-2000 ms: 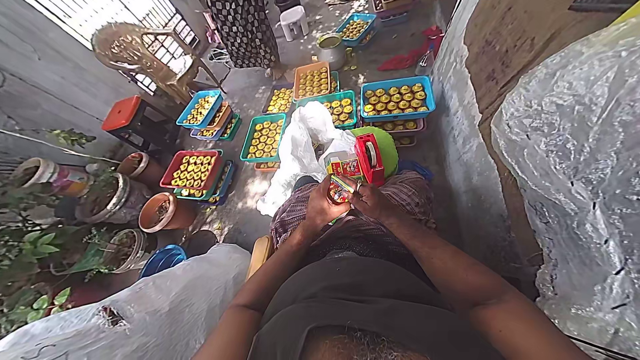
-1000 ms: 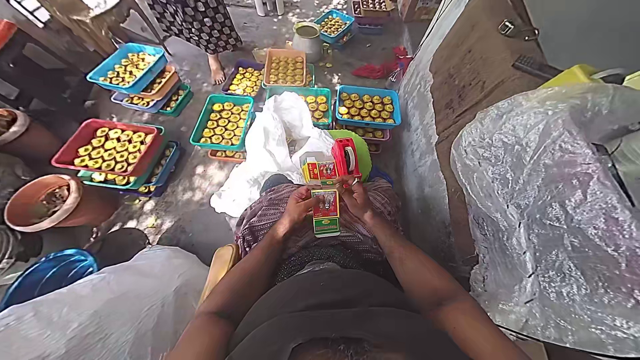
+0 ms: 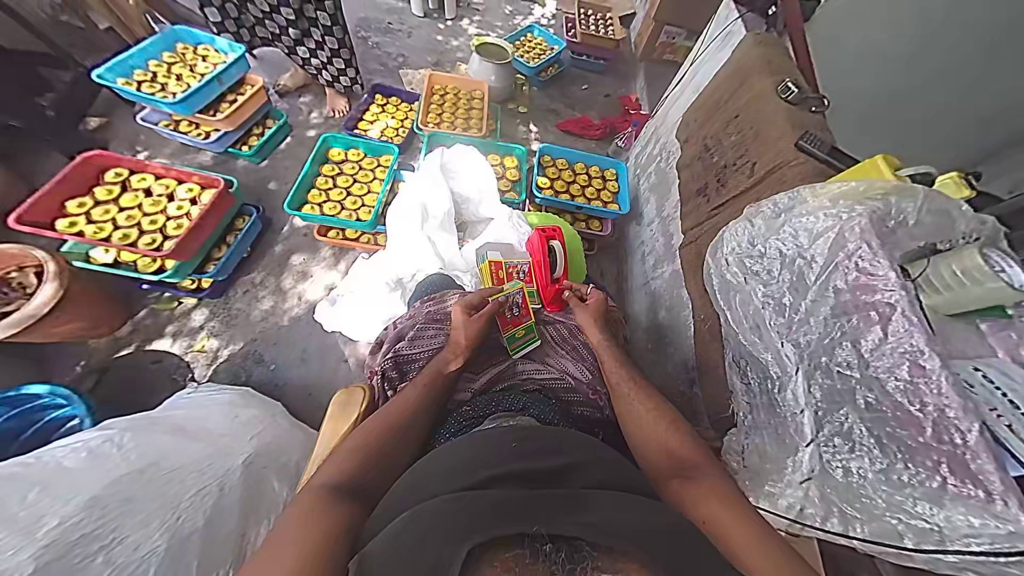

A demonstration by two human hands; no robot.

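Observation:
My left hand (image 3: 472,320) grips a small printed cardboard box (image 3: 518,320), red and yellow with a green end, by its upper left edge above my lap. Just behind it lie several similar printed boxes (image 3: 506,268). A red tape dispenser (image 3: 548,268) with a roll of tape stands to their right. My right hand (image 3: 588,308) is at the dispenser's lower right end, fingertips close together; whether it holds a piece of tape is too small to tell. White plastic sheeting (image 3: 432,224) spreads beyond my knees, and a lime-green round thing (image 3: 570,240) shows behind the dispenser.
Stacked plastic trays of small yellow items stand ahead and left, among them a red tray (image 3: 48,192), a teal tray (image 3: 300,180) and a blue tray (image 3: 620,180). A metal pot (image 3: 491,72) stands farther off. Another person's foot (image 3: 338,102) is near the trays. Plastic-covered goods (image 3: 816,336) flank my right.
My right hand has moved off the printed box to the right, to the end of the tape dispenser. My left hand still has the box. The view has shifted.

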